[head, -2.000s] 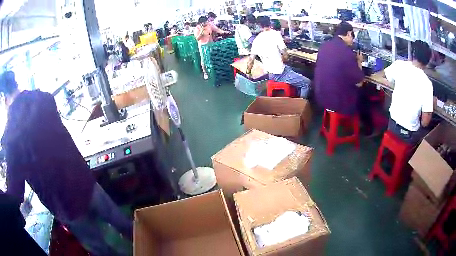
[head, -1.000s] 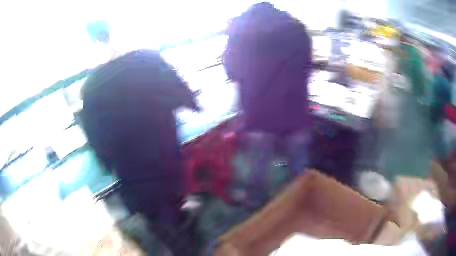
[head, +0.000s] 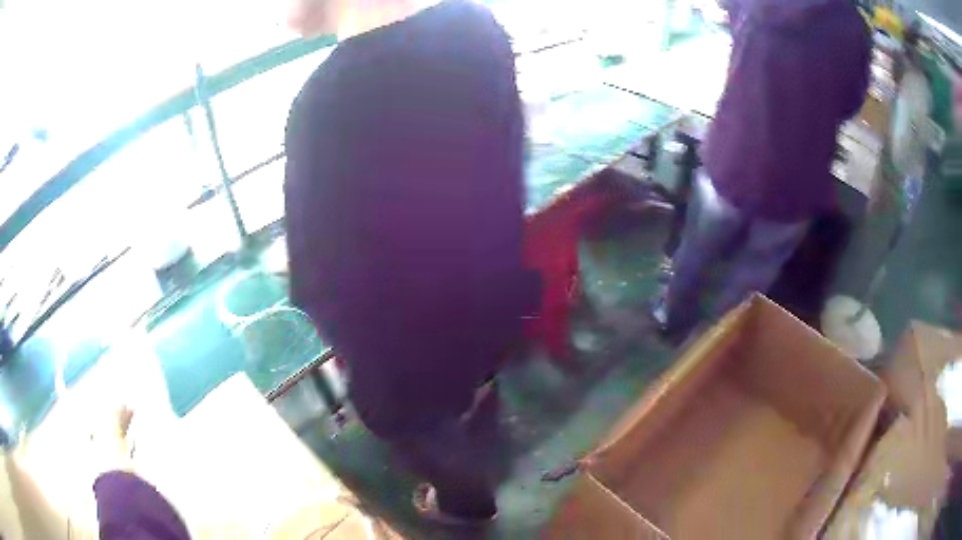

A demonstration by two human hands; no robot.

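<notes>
Neither of my hands can be made out. A dark purple rounded shape [head: 137, 508], possibly my sleeve, is cut off by the bottom edge at the left. Nearest in front of me, a large open carton [head: 728, 454] stands at the lower right; its visible inside holds nothing. A pale, overexposed carton top or surface [head: 248, 448] lies at the lower left. Thin pale rings, perhaps coiled cable [head: 276, 312], lie on the green-topped bench [head: 206, 359].
A person in a dark top [head: 411, 211] stands at the bench in the centre. Another person in purple [head: 791, 105] stands behind at the right. A red stool [head: 554, 274] is between them. More cartons with white material [head: 895, 522] are at the right edge. A round pale base [head: 850, 327] is on the floor.
The view has swung left and down, so the seated workers at the right are gone. The open carton now lies at the lower right; the white material seen before it has left its front.
</notes>
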